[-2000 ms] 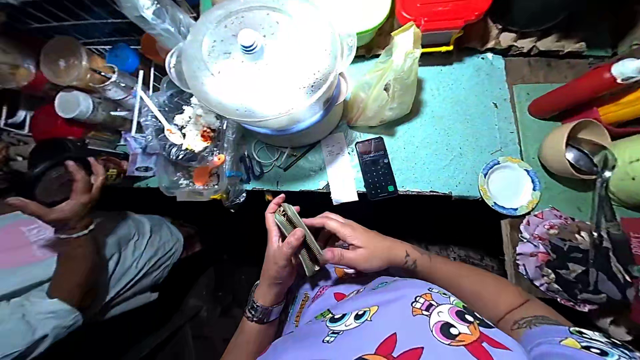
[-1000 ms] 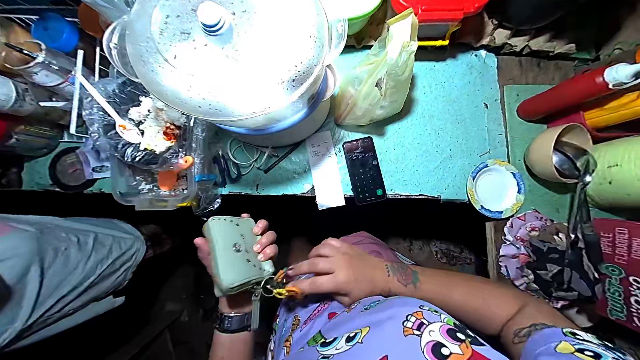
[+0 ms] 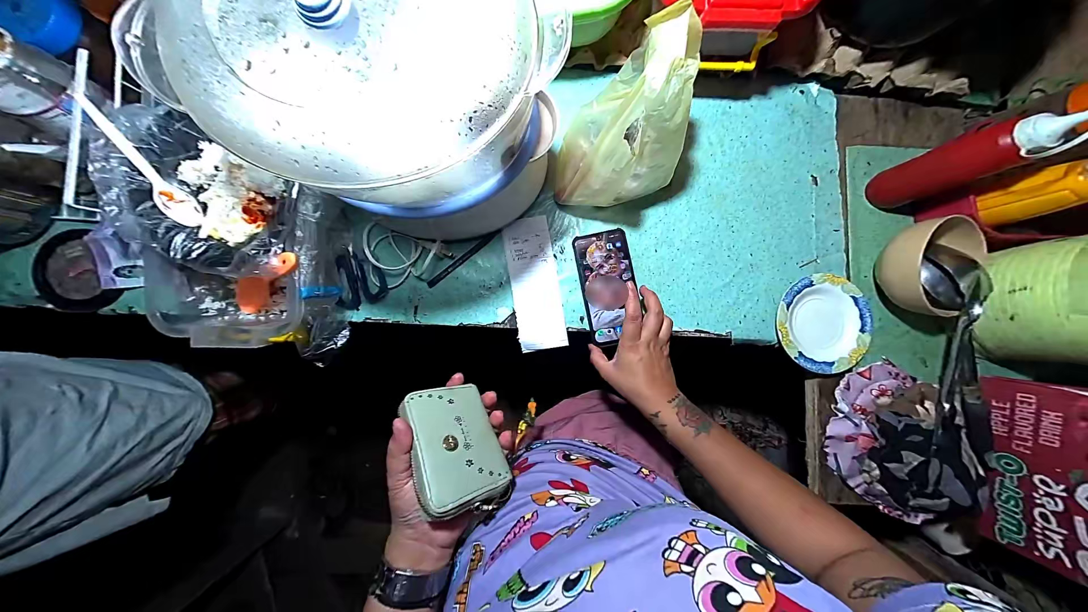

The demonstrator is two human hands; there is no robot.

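My left hand [image 3: 425,518] holds a closed mint-green zip wallet [image 3: 456,450] from beneath, its front with a round snap facing up. My right hand [image 3: 639,361] reaches over the table edge, with its fingers on the lower right part of a smartphone [image 3: 599,255] that lies face up with its screen lit. A narrow strip of paper [image 3: 537,297] with handwriting lies just left of the phone. The keys' yellow strap [image 3: 529,418] shows partly behind the wallet, near my lap.
A large lidded pot [image 3: 459,200] stands at the back left, beside a yellowish plastic bag [image 3: 629,136]. Left of it are a food container [image 3: 221,306], a white spoon [image 3: 140,166] and a coiled cable [image 3: 395,255]. A small plate [image 3: 824,324] sits at the table's right. Another person's clothed leg [image 3: 85,459] is at left.
My right hand has left the keys by the wallet and moved up to the phone. The phone screen has changed from a keypad to a picture with icons. The wallet stays in my left hand.
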